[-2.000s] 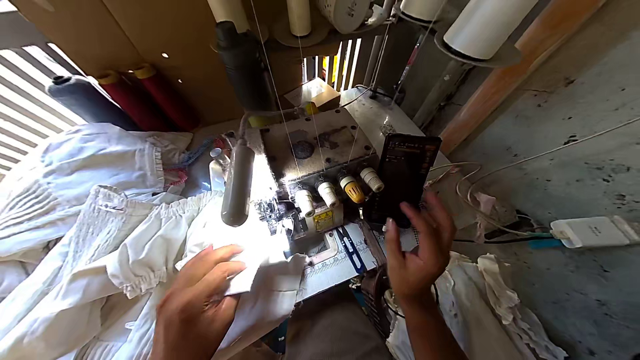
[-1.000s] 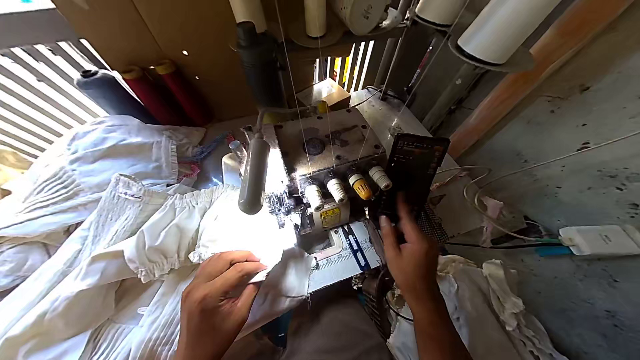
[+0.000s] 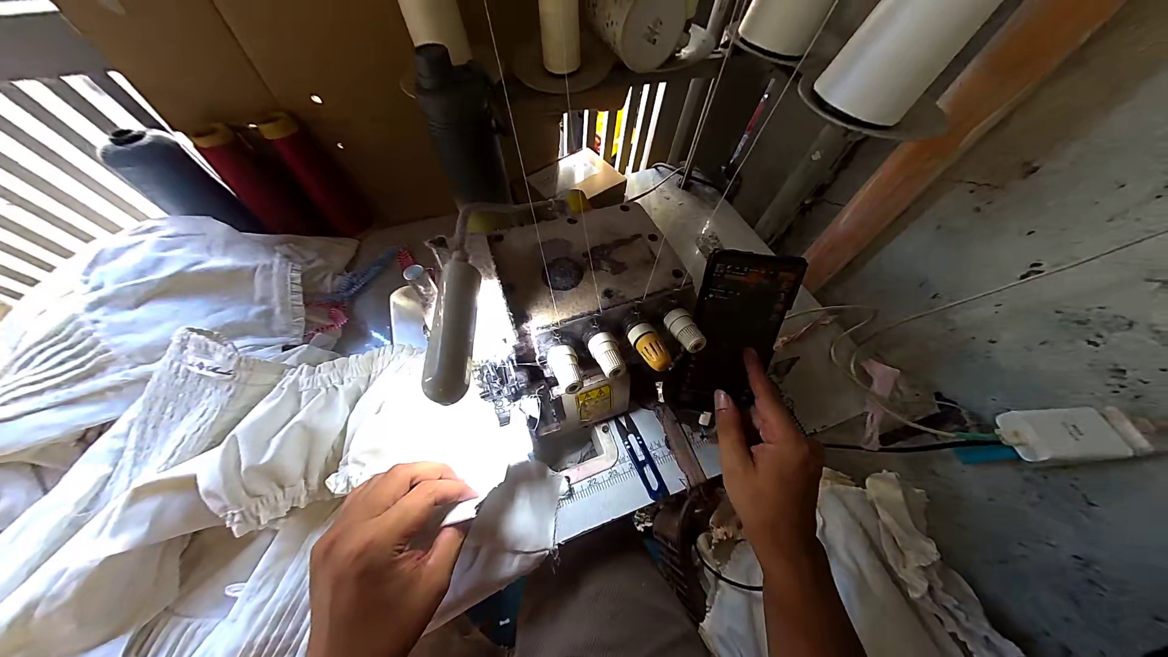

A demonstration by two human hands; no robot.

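My left hand pinches the edge of a white fabric piece between thumb and fingers, left of the serger's needle area. A serger sewing machine stands in the middle, with several tension dials along its front and a lit lamp over its left side. My right hand has its index finger on the lower screen of a dark smartphone, which leans upright at the machine's right; its thumb is near the phone's lower edge. Blue thread snips lie on the machine bed beside a ruler strip.
White gathered garments are heaped on the left. Thread cones stand above, and dark and red cones lean at the back left. A white charger with cables is at the right wall; more white cloth hangs below my right hand.
My right hand, spread near the phone's bottom two seconds ago, now has its index finger on the screen. My left hand's fingers have closed on the fabric edge.
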